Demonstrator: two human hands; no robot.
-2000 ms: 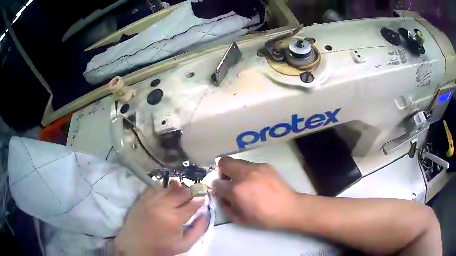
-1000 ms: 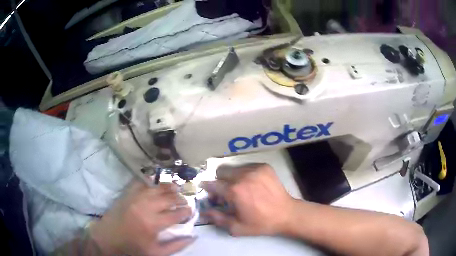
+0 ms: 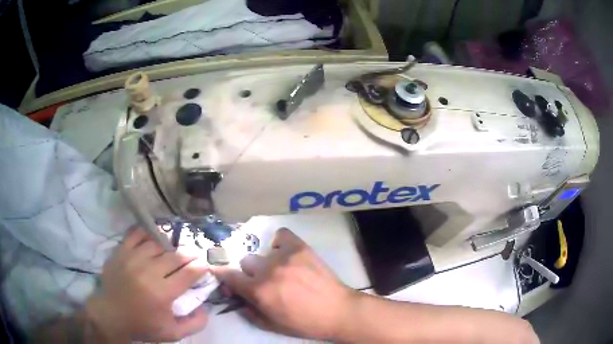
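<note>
White quilted fabric point(image 3: 54, 195) with dark stitch lines lies left of the sewing machine point(image 3: 322, 154) and reaches under my left hand. My left hand point(image 3: 151, 289) is bare and holds a bunched white piece of it just in front of the needle area point(image 3: 214, 235), which is brightly lit. My right hand point(image 3: 285, 285) is bare, just right of the needle area, fingertips touching the edge of the white piece. A thin dark pointed thing point(image 3: 232, 306) shows under my right fingers; I cannot tell whether it is held.
A black flat rectangle point(image 3: 390, 252) lies under the machine arm. Behind the machine a wooden-edged tray point(image 3: 222, 62) holds white quilted and dark pieces point(image 3: 215, 33). A yellow-handled tool point(image 3: 562, 243) and a small lit panel point(image 3: 568, 194) are at the right.
The view has shifted, so the machine sits further left. Both hands have come slightly towards me from the needle, and a round metal part beside it now shows. The quilted fabric spreads flatter at left.
</note>
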